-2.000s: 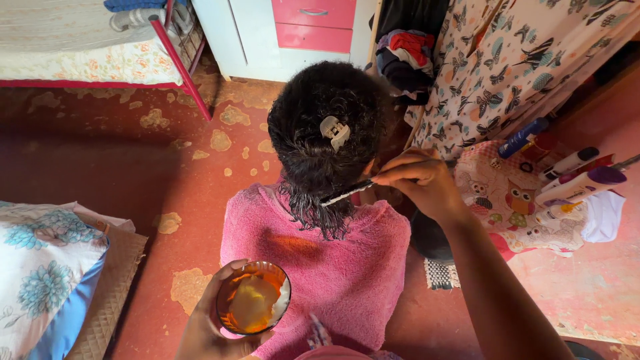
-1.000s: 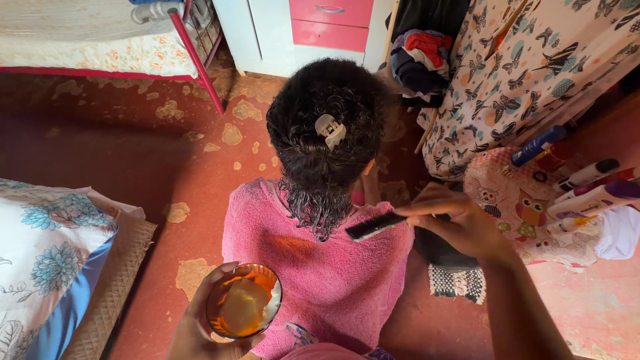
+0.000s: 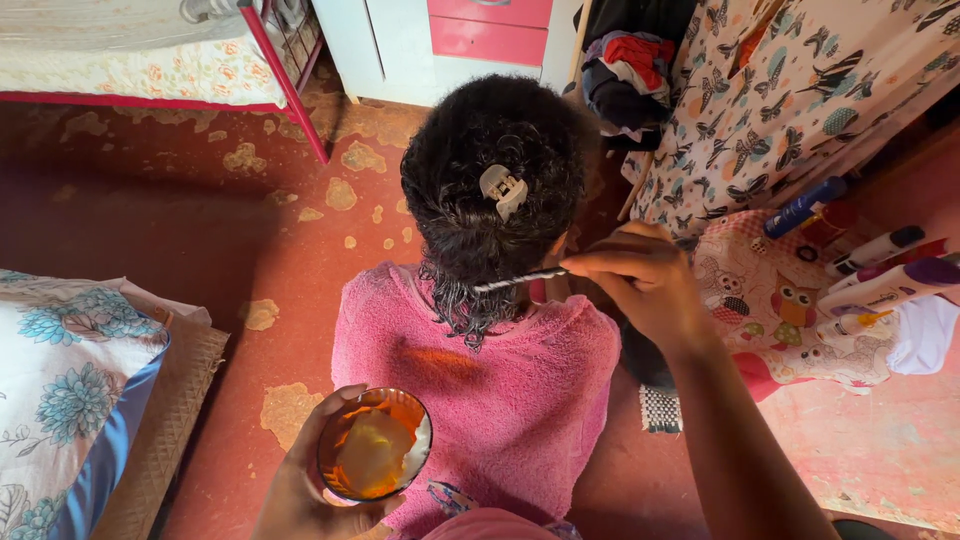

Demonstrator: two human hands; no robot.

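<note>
A person with dark, wet-looking curly hair sits with their back to me, a pink towel over the shoulders. A pale claw clip holds the hair at the back of the head. My right hand grips the end of a black comb, which bears white product along its edge and lies against the loose hair at the nape. Lower left, my left hand is closed around an amber glass bowl with pale contents, held over the towel's left edge.
Two beds stand at the left, one with a red metal frame, one with a flowered sheet. A white and pink cabinet is ahead. Folded clothes and a butterfly-print curtain are at the right, above bottles on an owl-print cloth.
The comb was held away from the hair, over the towel's right shoulder, one second ago; now it is back against the hair at the nape. My left hand still holds the bowl.
</note>
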